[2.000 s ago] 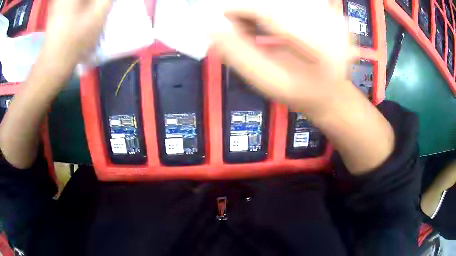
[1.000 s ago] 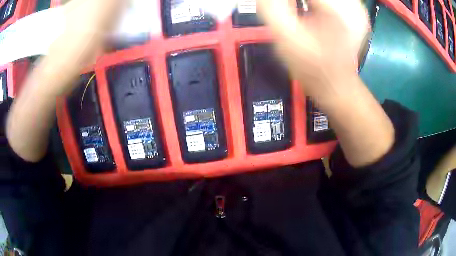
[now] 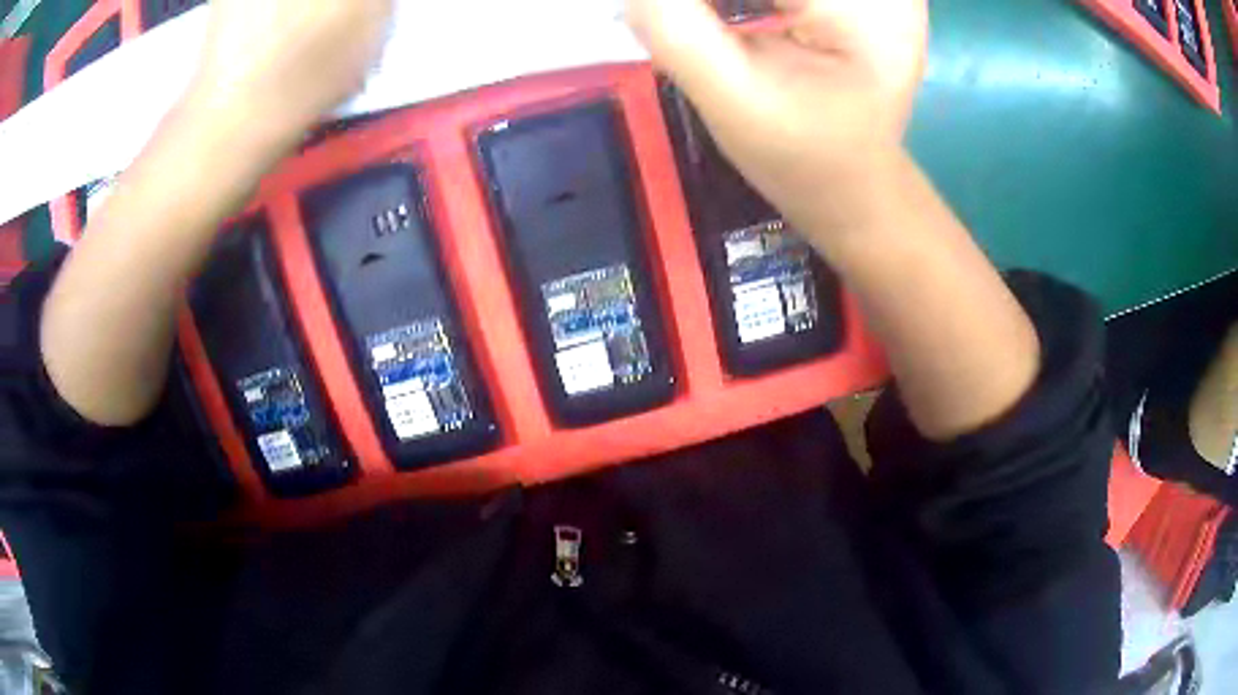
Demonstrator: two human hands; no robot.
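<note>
A long white sheet [image 3: 502, 41], washed out by glare, lies across the top of the view and runs past the left edge. My left hand [image 3: 292, 61], blurred, is on the sheet and appears to grip it; its fingertips are unclear. My right hand [image 3: 815, 82] is at the sheet's right end, fingers curled; whether it holds something small cannot be told. Below is a red foam tray [image 3: 584, 452], tilted, with open-backed black phones [image 3: 570, 258] in its pockets. Each visible lower end shows a blue board and a white label [image 3: 584, 367]. My right hand partly covers the rightmost phone.
The green bench top [image 3: 1073, 163] shows on the right. Another red tray [image 3: 1161, 48] with phones is at the top right. More red tray edges show at the left behind my arm. Another person's forearm [image 3: 1215, 407] is at the right edge. My dark clothing fills the bottom.
The view has shifted and the tray appears more tilted, with its right end higher. The white sheet now stretches across the top, covering the upper phones. My right hand has moved slightly left.
</note>
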